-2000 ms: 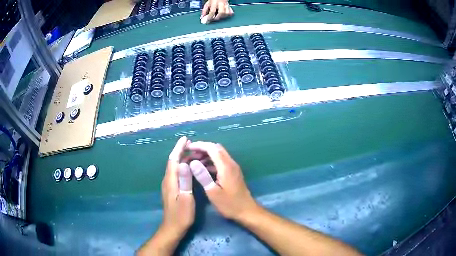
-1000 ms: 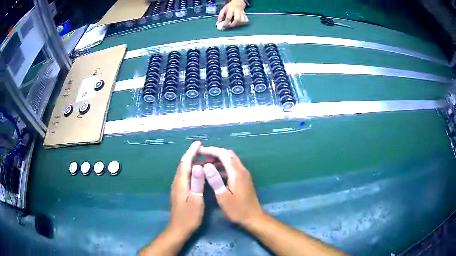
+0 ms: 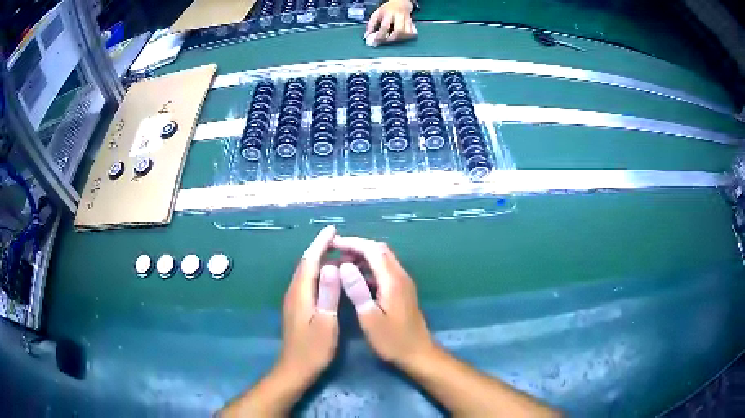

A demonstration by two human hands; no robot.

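Observation:
My left hand [image 3: 314, 314] and my right hand [image 3: 392, 306] are held together above the green bench, cupped, fingertips meeting and thumbs side by side. Pale finger cots cover the thumbs. The fingers hide the space between the palms, so I cannot tell whether anything is held. Beyond them, a clear blister tray [image 3: 298, 166] holds seven columns of black-rimmed speaker units [image 3: 359, 145], standing on edge. The front ends of the slots show no units. Several loose units [image 3: 191, 264] lie in a short row left of my hands, pale faces up.
A cardboard sheet [image 3: 155, 186] with three units and a white label lies at left, near a metal frame [image 3: 41, 167]. Pale strips [image 3: 596, 180] cross the bench. A dark lump [image 3: 71, 358] is at lower left. Another person's hand [image 3: 392, 24] rests at the far edge, beside another filled tray [image 3: 302, 16].
The camera view has shifted, so the tray, cardboard and loose units appear farther right. My hands keep nearly the same cupped pose. The loose units' faces now look plain and pale.

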